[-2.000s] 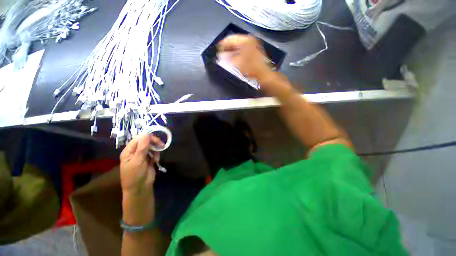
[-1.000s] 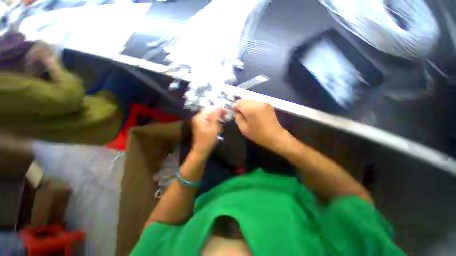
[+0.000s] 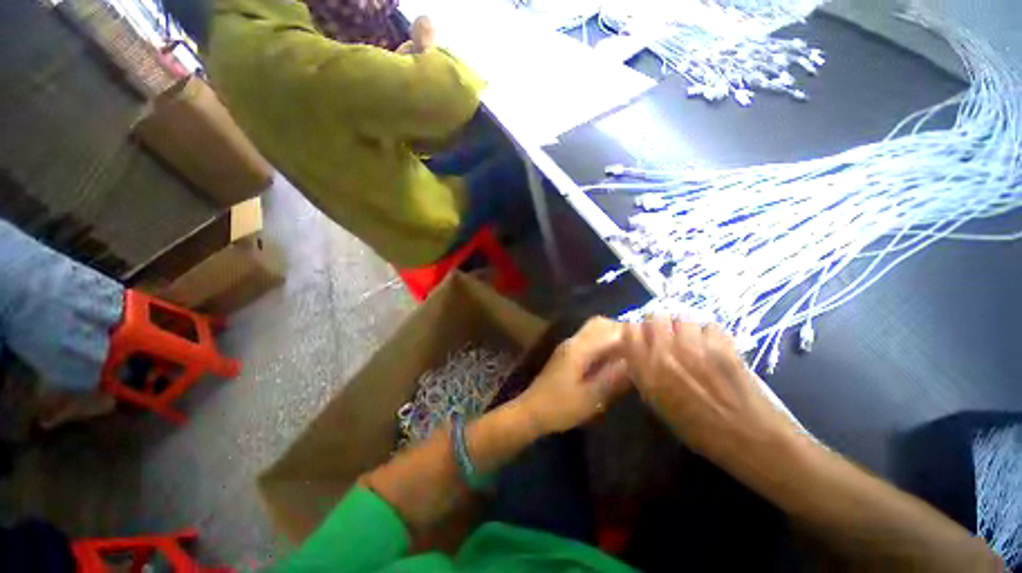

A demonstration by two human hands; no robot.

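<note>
My left hand (image 3: 583,373) and my right hand (image 3: 684,369) meet at the bench edge with bent fingers. The cable coil seen earlier in my left hand is hidden behind the fingers. What my right fingers pinch cannot be seen. The cable bundle (image 3: 829,218) fans across the bench, its plug ends by the edge just beyond my hands. The black tie tray (image 3: 939,448) with white ties (image 3: 1001,481) is cut off at the lower right. The open cardboard carton (image 3: 347,420) stands below on the left, with small white coils (image 3: 454,392) inside.
A person in yellow-green (image 3: 347,123) sits at the bench further left. Another cable bundle (image 3: 740,56) and a white sheet (image 3: 583,78) lie on the bench. Red stools (image 3: 163,347) and brown cartons (image 3: 207,134) stand on the grey floor. A denim-clad leg (image 3: 50,297) shows at left.
The view has swung left, bringing the carton and neighbour into fuller view. My right hand has left the tie tray and joined my left hand. The coil is no longer visible.
</note>
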